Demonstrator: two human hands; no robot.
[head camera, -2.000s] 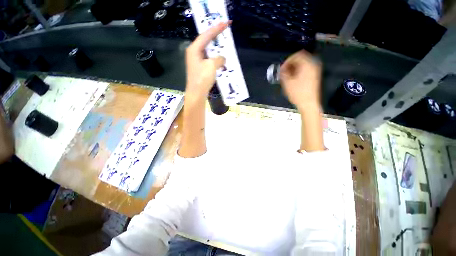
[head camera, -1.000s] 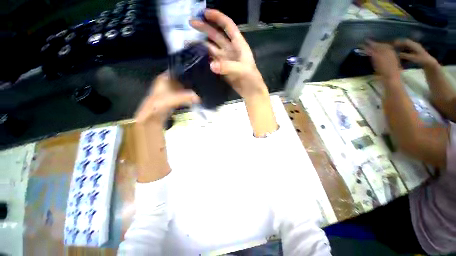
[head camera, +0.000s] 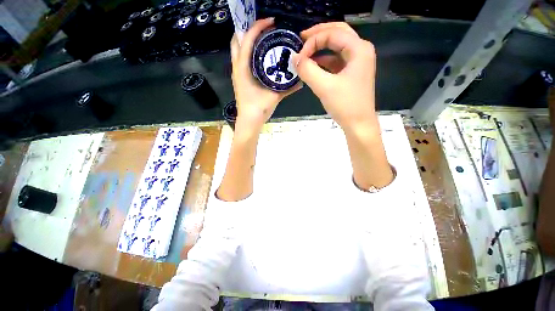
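My left hand (head camera: 251, 91) holds a black cylinder unit (head camera: 258, 59) with its round end facing me, above the near edge of the conveyor. A sticker strip (head camera: 243, 14) stands up behind the same hand, its top cut off by the frame. My right hand (head camera: 341, 67) pinches the right edge of a white sticker with a dark figure (head camera: 279, 64) at the unit's round end. I cannot tell whether the sticker lies fully flat. A stack of label sheets (head camera: 160, 191) lies on the bench to the left.
The dark green conveyor (head camera: 152, 91) runs across beyond the bench, carrying upright black units (head camera: 199, 90). Trays of units (head camera: 182, 24) stand beyond it. A pale perforated post (head camera: 468, 54) rises at right. A black unit (head camera: 37, 199) lies on its side at far left. Part of a person's arm shows at the right edge.
The unit's round end now faces me, and my right hand has closed its fingertips on the sticker there. The view has swung to the right and then back left, and the neighbour's hands have left it.
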